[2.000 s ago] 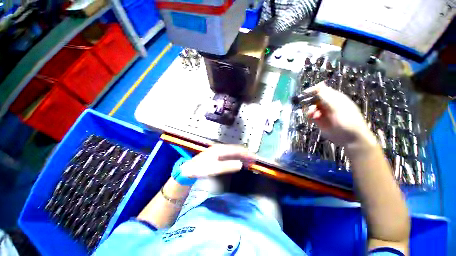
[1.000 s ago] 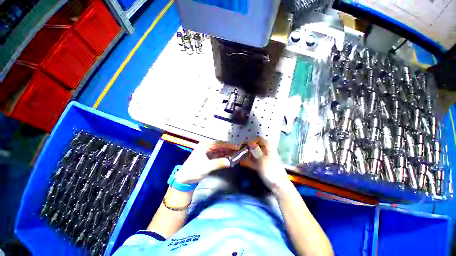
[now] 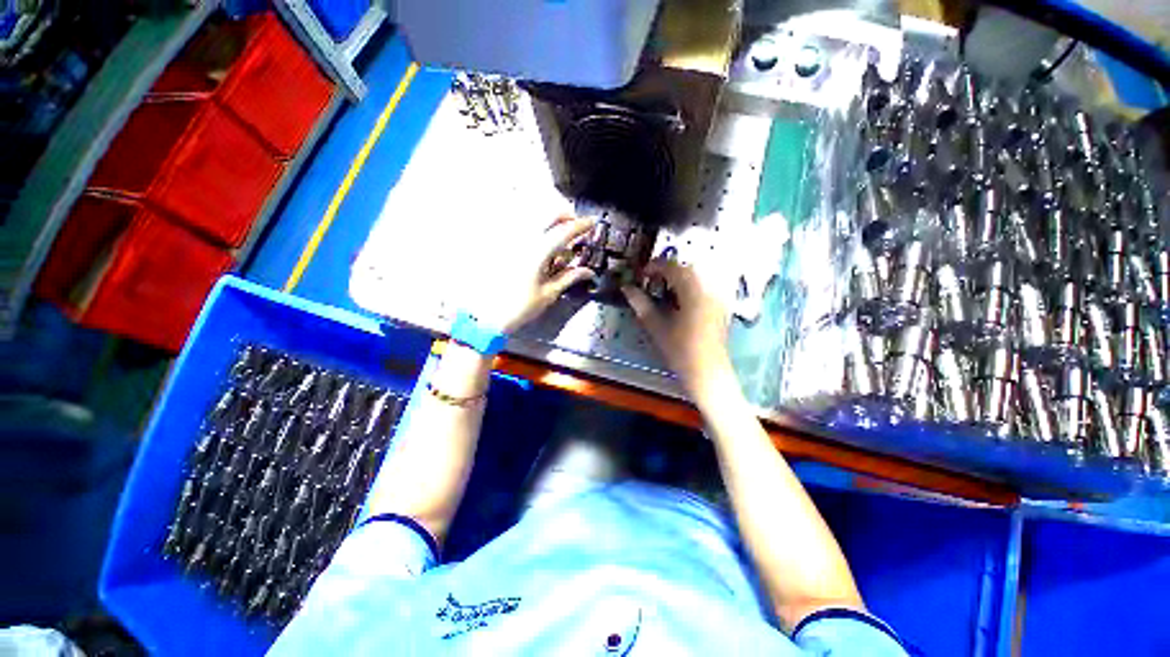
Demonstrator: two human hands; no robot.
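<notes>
The small dark fixture [image 3: 618, 247] stands on the perforated plate under the dark machine head [image 3: 622, 161], with shiny metal in it. My left hand [image 3: 545, 276] is at its left side, thumb and fingertips curled around the metal there. My right hand [image 3: 686, 315] is at its right front corner, fingers bent, with a dark spot between them. The fingertips and fixture blur together, so I cannot tell which hand grips a workpiece.
A clear plastic tray of metal workpieces [image 3: 943, 366] lies at the right, beside a green strip [image 3: 780, 173]. A blue tote [image 3: 154, 513] with rows of parts is at the left. Loose parts [image 3: 488, 103] stand at the far left bench corner. Two round knobs are behind the plate.
Both hands have moved forward from the bench's front edge, where they held a workpiece together a second ago, to the fixture. Before that, my right hand was over the tray with a part.
</notes>
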